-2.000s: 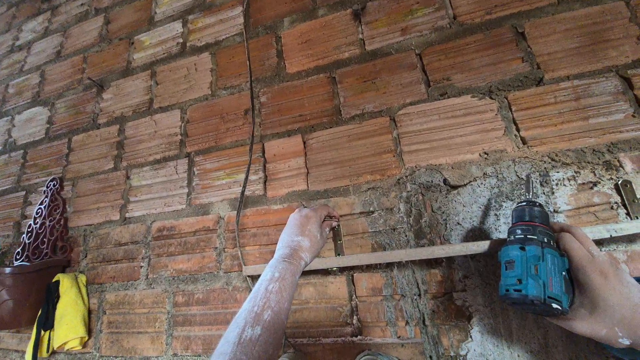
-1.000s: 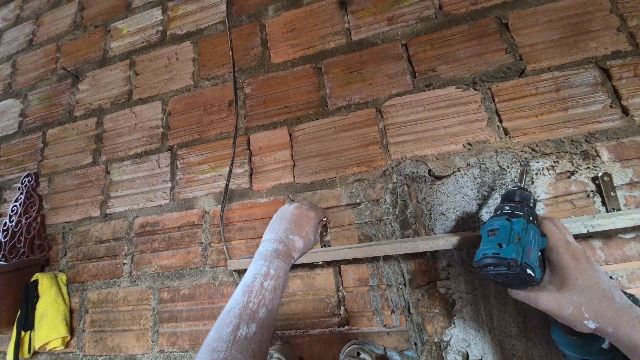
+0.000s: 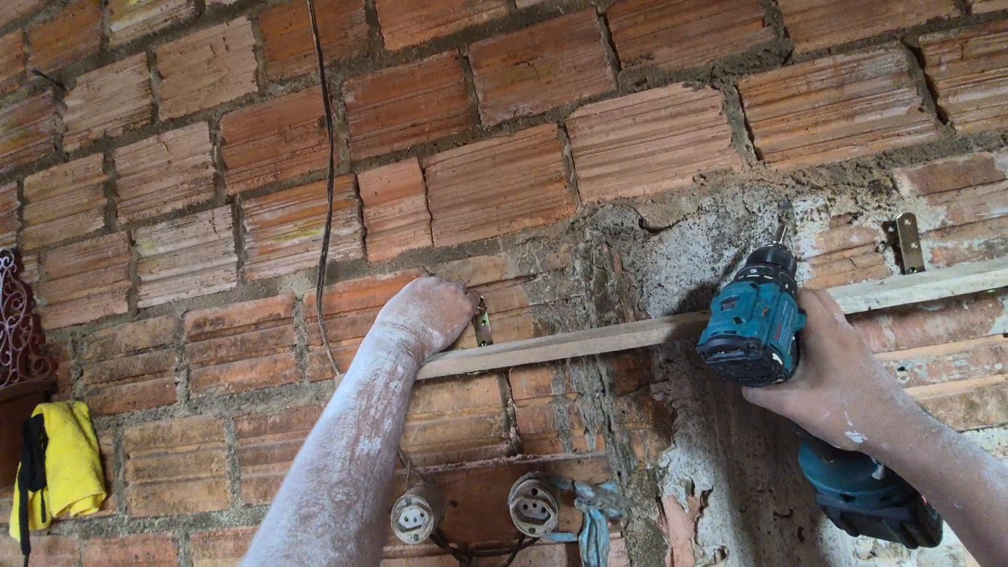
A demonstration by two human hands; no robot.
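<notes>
My right hand [image 3: 835, 370] grips a teal and black cordless drill [image 3: 752, 323], its bit pointing up near the wall, in front of a long wooden strip [image 3: 567, 343]. My left hand [image 3: 429, 319], dusted with white powder, is at a metal bracket [image 3: 482, 321] that stands up from the strip's left part. Its fingertips are at the bracket's top; whether they pinch something small is hidden. A second metal bracket [image 3: 909, 242] stands on the strip at the right, against the wall.
Two round power sockets [image 3: 413, 513] with loose wires sit below the strip. A dark cable [image 3: 327, 181] hangs down the brick wall [image 3: 496, 189]. At the far left are a yellow cloth [image 3: 71, 457] and a brown planter [image 3: 16, 402] with scrollwork. Blue material [image 3: 594, 524] hangs beside the sockets.
The view has shifted, bringing the sockets into fuller sight. My left hand stays at the left bracket. My right hand still holds the drill, now lower relative to the right bracket.
</notes>
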